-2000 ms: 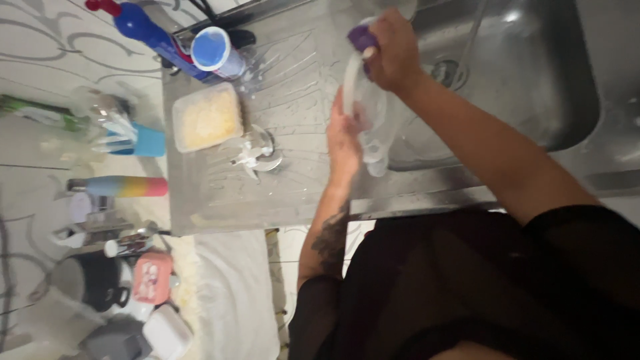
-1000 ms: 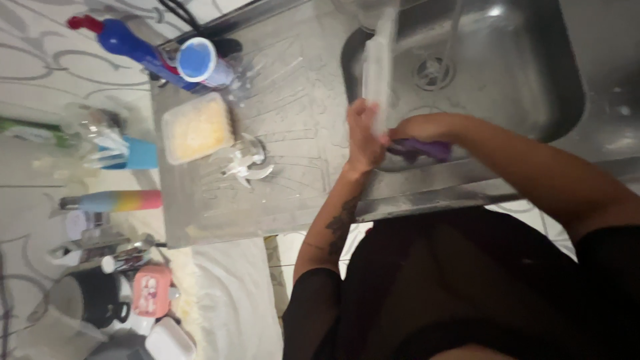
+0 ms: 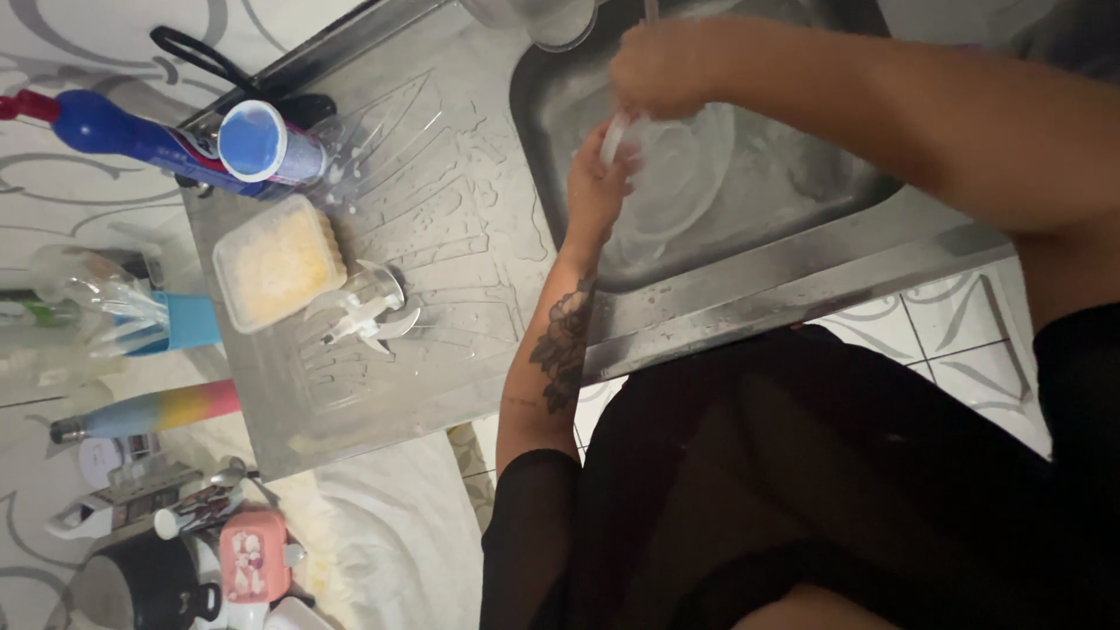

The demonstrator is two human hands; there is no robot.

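Note:
Over the steel sink basin [image 3: 770, 201], my left hand [image 3: 604, 184] grips the edge of a clear plastic piece [image 3: 669, 179], round in outline and blurred. My right hand [image 3: 661, 70] is curled just above it, beside a thin stream or rod at the top; whether it holds anything is hidden. A clear container [image 3: 560, 22] stands at the sink's upper left edge. On the wet drainboard, a blade attachment [image 3: 372, 311] of metal and white plastic lies next to a clear tub [image 3: 280, 262] with yellowish contents.
A blue squeeze bottle [image 3: 149, 140] and a blue-and-white cup [image 3: 254, 144] are at the drainboard's far left. Beyond its edge are a multicoloured bottle [image 3: 157, 411], a light-blue container [image 3: 192, 322], a pink box [image 3: 254, 556] and a black pot [image 3: 149, 582].
The purple cloth or sponge seen at my right hand earlier is no longer there. My right hand has moved up from the sink's near edge, and the clear piece is now lower, over the basin.

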